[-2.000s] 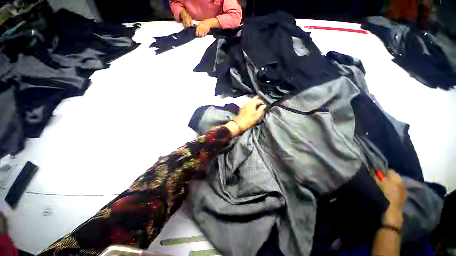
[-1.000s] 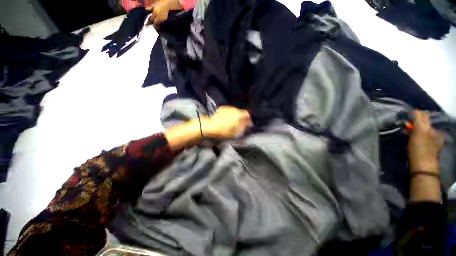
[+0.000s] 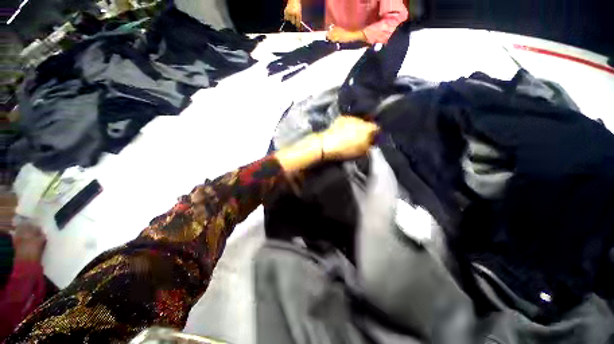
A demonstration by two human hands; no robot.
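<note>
A large grey and black garment lies bunched over the white table in front of me, blurred in its lower part. My left hand is closed on the black cloth at the garment's upper left part, beside a raised black flap. A white patch, perhaps a care label, shows on the grey cloth below and right of my hand. A small shiny white dot shows low on the black cloth at the right. My right hand is not visible.
A grey and black garment pile lies on the white table at the left. A flat black rectangle, likely a smartphone, lies nearer. A person in pink handles a dark piece across the table. Another person's red sleeve is at the left edge.
The view has shifted. The garment has been turned and spread, with more black cloth now at the right. My right hand, with something orange-red, has gone out of sight. My left hand still grips cloth.
</note>
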